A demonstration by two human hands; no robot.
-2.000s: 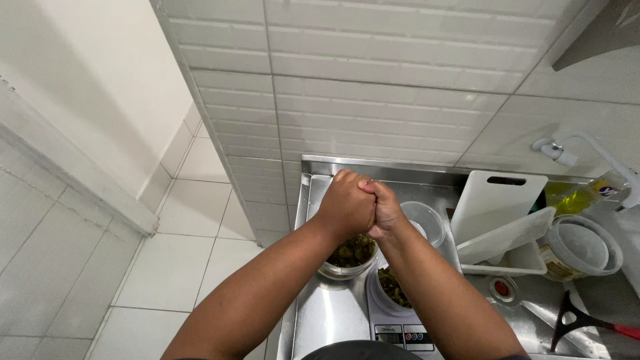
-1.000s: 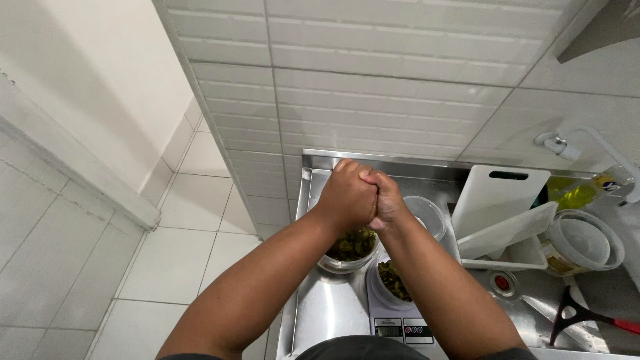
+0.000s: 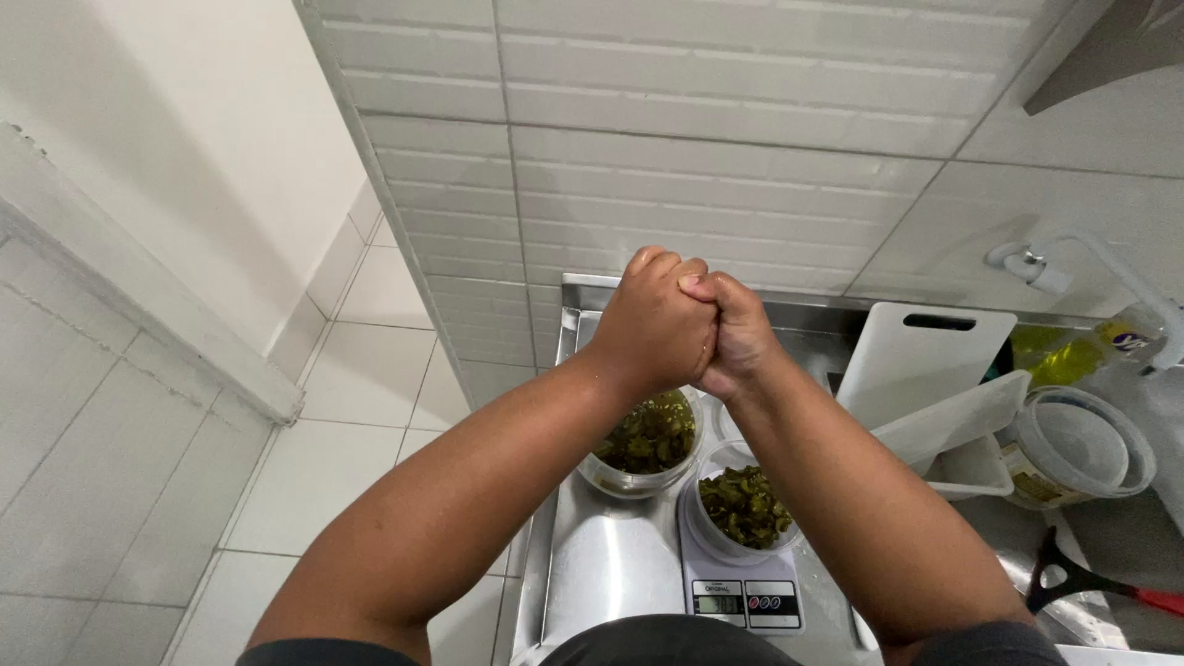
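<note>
My left hand (image 3: 659,319) and my right hand (image 3: 740,333) are clasped together above the steel counter; whether anything lies between the palms is hidden. Below them stands a clear plastic tub (image 3: 638,483) of dark green sliced vegetables in liquid, partly covered by my left forearm. To its right, a smaller clear container (image 3: 731,552) of similar drained green pieces (image 3: 742,507) rests on a white digital kitchen scale (image 3: 696,564) with a lit display. Part of that container is behind my right forearm.
At the right stand a white cutting board (image 3: 916,370), a white plastic tray (image 3: 980,476), an empty clear tub (image 3: 1078,444), a bottle of yellow-green liquid (image 3: 1068,361) and a faucet (image 3: 1101,254). A black and red utensil (image 3: 1082,578) lies near the sink. Tiled wall (image 3: 703,185) rises behind the counter.
Both hands stay clasped in about the same place, with a slight shift in how the fingers lie. The tubs and the scale have not plainly moved.
</note>
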